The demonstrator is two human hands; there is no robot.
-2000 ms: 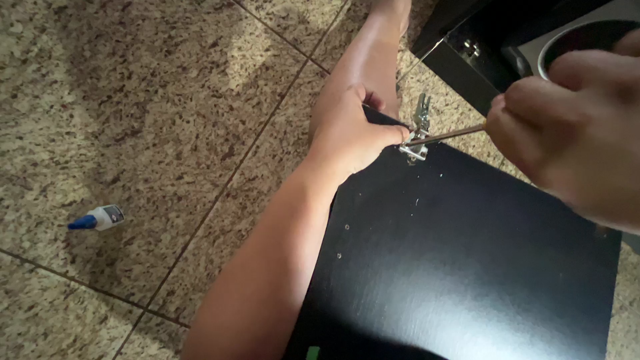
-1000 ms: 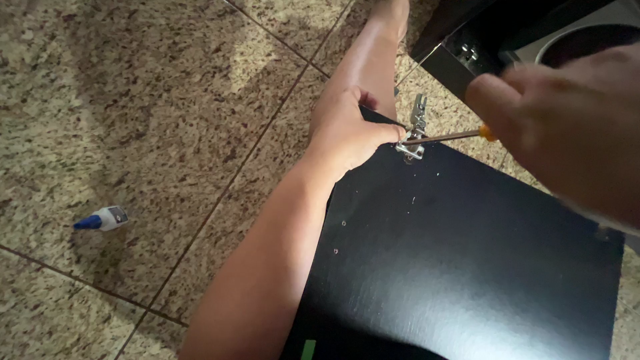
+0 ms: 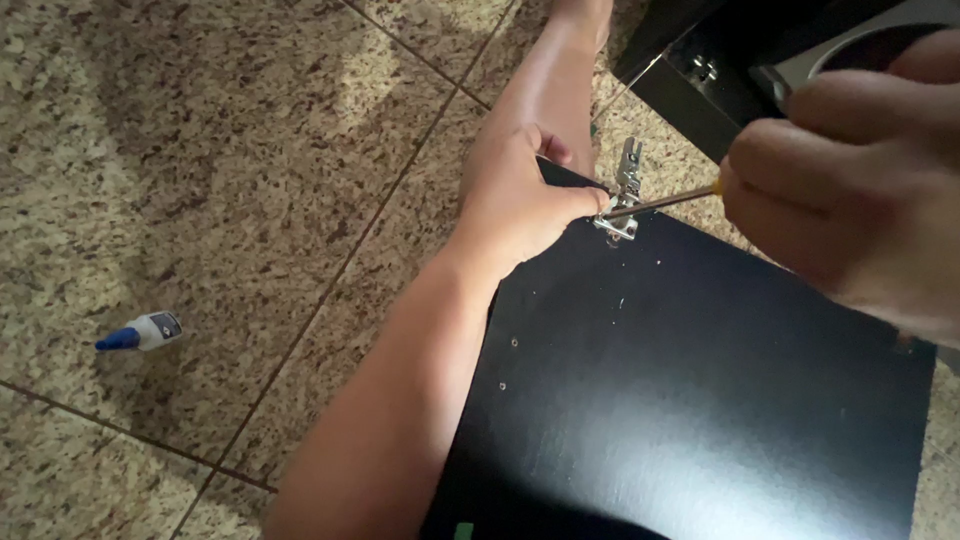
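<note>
A metal cabinet hinge (image 3: 625, 191) sits at the upper edge of a black panel (image 3: 675, 360). My left hand (image 3: 517, 199) grips the panel's corner, its thumb against the hinge. At the right, my right hand (image 3: 847, 172) is closed round a screwdriver (image 3: 667, 201), whose yellow handle is mostly hidden in the fingers. The screwdriver's shaft runs left to the hinge's base, and its tip meets the hinge near my left thumb. Small holes and pale specks mark the panel.
On the speckled tile floor (image 3: 225, 187), a small white bottle with a blue cap (image 3: 142, 332) lies at the left. A black cabinet (image 3: 675, 90) with a metal fitting (image 3: 703, 69) stands at the upper right. My leg (image 3: 551, 82) stretches beyond the panel.
My right hand has shifted and turned about the screwdriver's handle, while the tip stays at the hinge. My left hand keeps its hold on the panel's corner.
</note>
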